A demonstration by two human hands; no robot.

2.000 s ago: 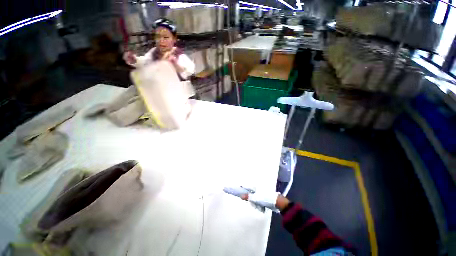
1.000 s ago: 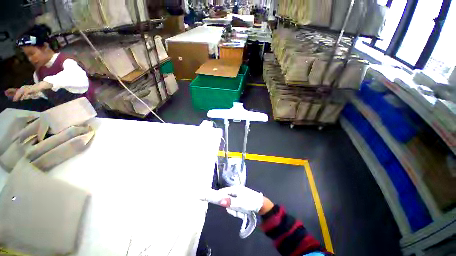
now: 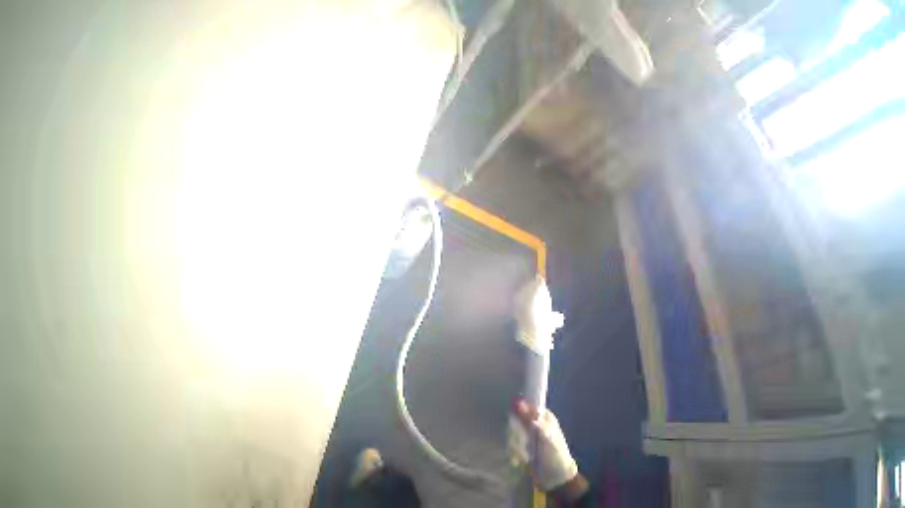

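Observation:
My right hand (image 3: 546,448), in a white glove with some fingertips bare, is low right of centre. It is closed around the handle of a steamer (image 3: 535,375). The steamer points upward, with its white cloth-wrapped head (image 3: 537,316) at the top. The head is off the table, above the dark floor. A pale haze hangs around it. A pale hose (image 3: 401,372) curves down between the table and my right hand. My left hand is not in view. The picture is blurred and overexposed.
The white table (image 3: 268,228) glares on the left. A pale stand (image 3: 526,111) shows blurred at the top. A steamer base (image 3: 414,230) is by the table edge. A yellow line (image 3: 486,218) marks the floor. Shelving with blue sections (image 3: 667,298) is on the right.
The view has turned right and down, so the bags and the other person are out of view. My right hand now holds the steamer upright, and haze has appeared.

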